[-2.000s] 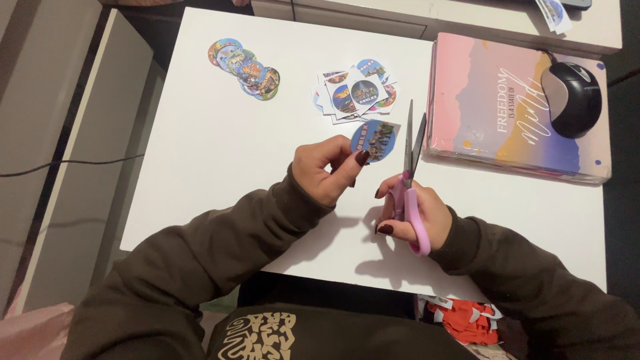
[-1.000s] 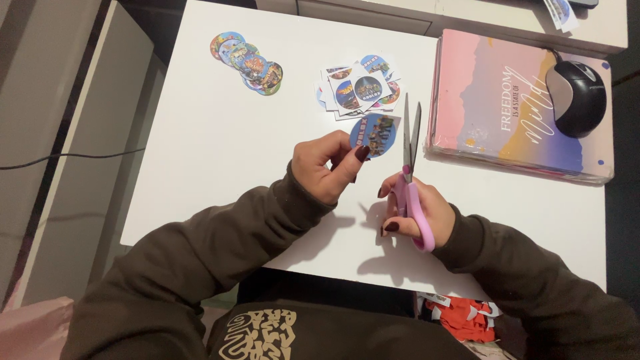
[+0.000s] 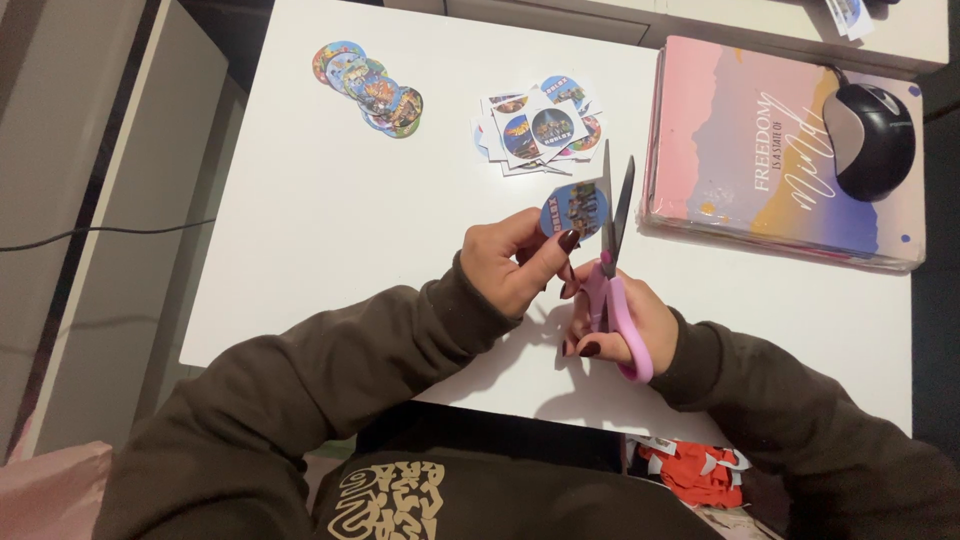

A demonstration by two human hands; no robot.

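Note:
My left hand [image 3: 521, 262] pinches a round printed paper cutout [image 3: 574, 210], blue with figures and lettering, by its lower edge. My right hand [image 3: 626, 322] has its fingers in the pink handles of a pair of scissors [image 3: 613, 259]. The blades are parted and point away from me, with the left blade right beside the cutout's right edge. Beyond the cutout lies a loose pile of square paper pieces printed with round pictures [image 3: 536, 131]. At the far left, several round cutouts [image 3: 369, 88] overlap in a row.
On the right of the white table [image 3: 337, 225] lies a thick binder or notebook [image 3: 720, 150] with a black computer mouse [image 3: 874, 142] on it. Red and white scraps [image 3: 697, 472] sit below the near edge. A dark cable [image 3: 112, 229] runs at left.
The cutout has turned a little in my left hand, and the white corner seen on its edge earlier is no longer visible. The scissors stay in my right hand.

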